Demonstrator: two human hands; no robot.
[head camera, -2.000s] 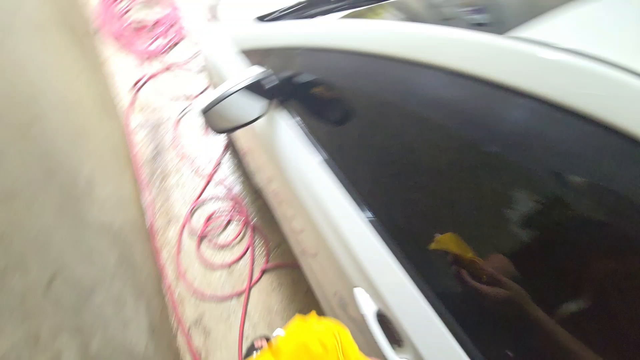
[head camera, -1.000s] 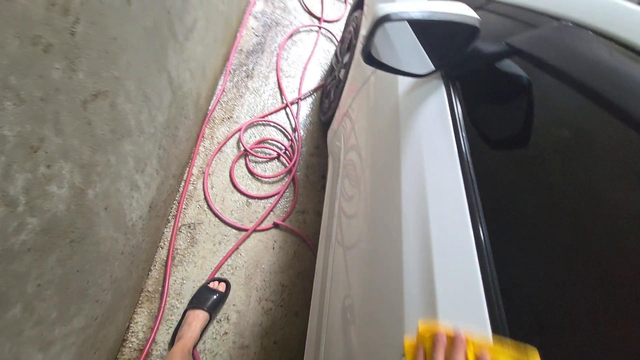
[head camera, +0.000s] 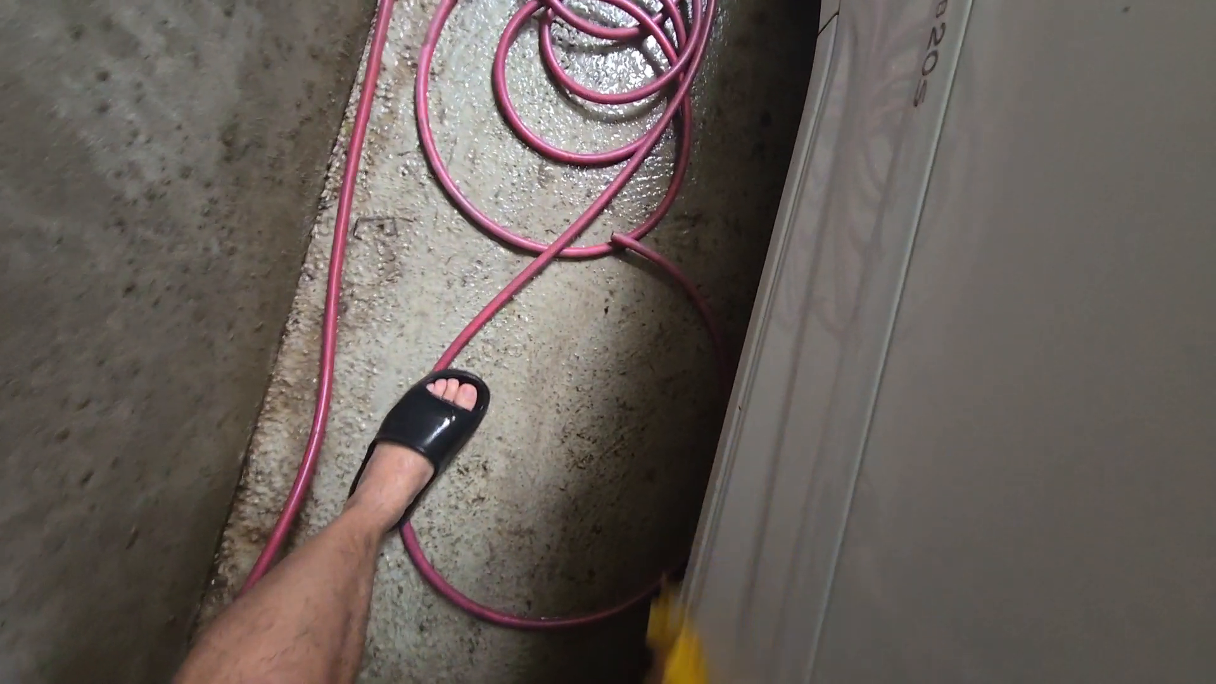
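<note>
Neither of my hands shows clearly. A blurred piece of yellow cloth (head camera: 676, 646) is at the bottom edge, beside the lower edge of the white car's side panel (head camera: 1007, 380). A brownish blur at the cloth's left side could be fingers, but I cannot tell. The car's side fills the right of the view, its surface reflecting the hose and bearing some dark writing near the top.
A pink hose (head camera: 546, 249) lies in loops on the wet concrete floor (head camera: 570, 399). My foot in a black slide sandal (head camera: 432, 418) stands on or against it. A concrete wall (head camera: 142, 285) rises at the left.
The view has swung down from the car's mirror and window to its lower side and the floor. A hand showed on the yellow cloth one second ago; now only a blurred bit of cloth shows clearly.
</note>
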